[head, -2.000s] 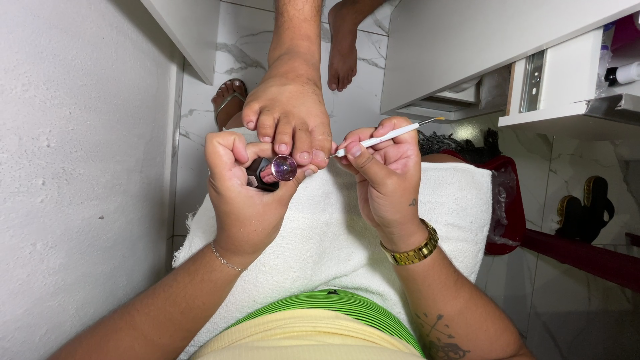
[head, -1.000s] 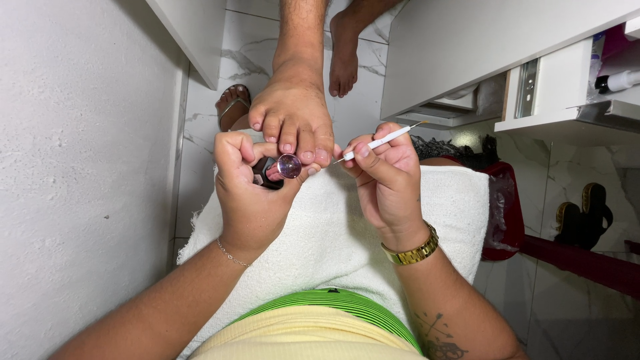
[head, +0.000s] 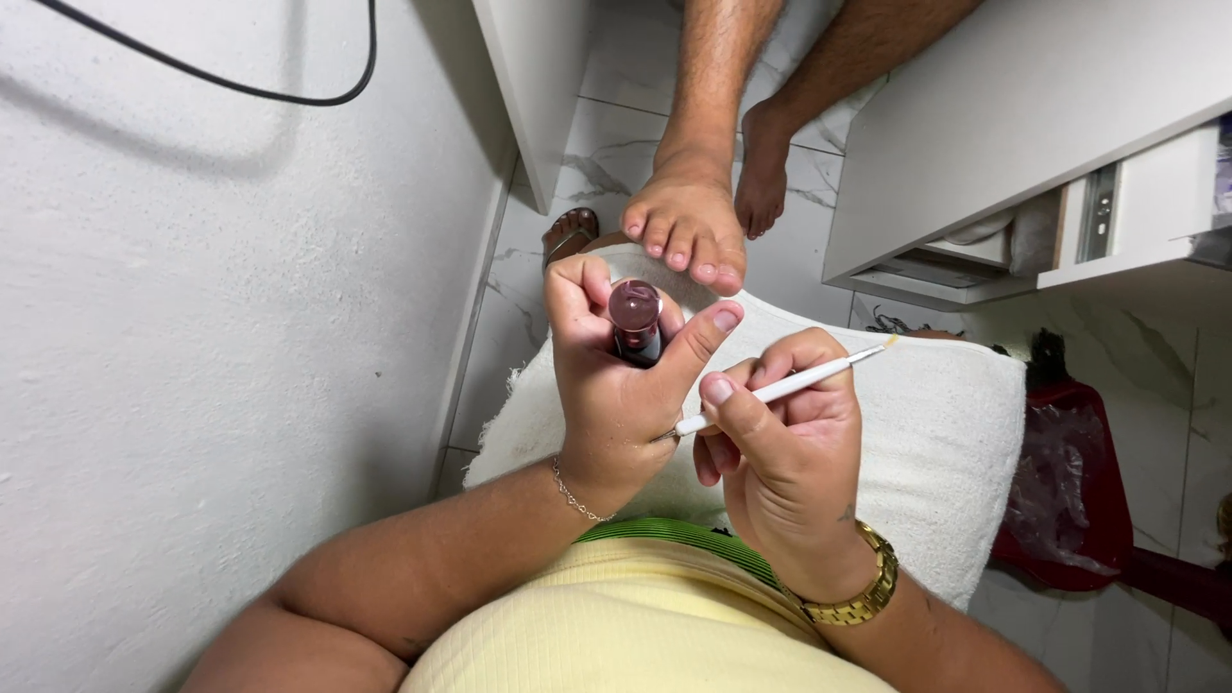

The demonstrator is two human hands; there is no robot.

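My left hand grips a small dark bottle with a round, glossy top, its thumb stretched out to the right. Between the thumb and fingers of my right hand is a thin white nail-art brush. One metal tip of this tool touches or nearly touches the heel of my left hand; its bristled end points up and right. Another person's bare foot is just above my left hand, toes toward me. A white towel lies across my lap under both hands.
The person's other foot stands on the marbled tile floor. A white wall rises at left, with a black cable. White drawers stand at right, above a red dustpan with clear plastic in it. A sandalled foot shows beyond the towel.
Both hands have drawn back toward me from the toes. The brush's metal tip has gone from beside the toes to the heel of my left hand. The view has shifted.
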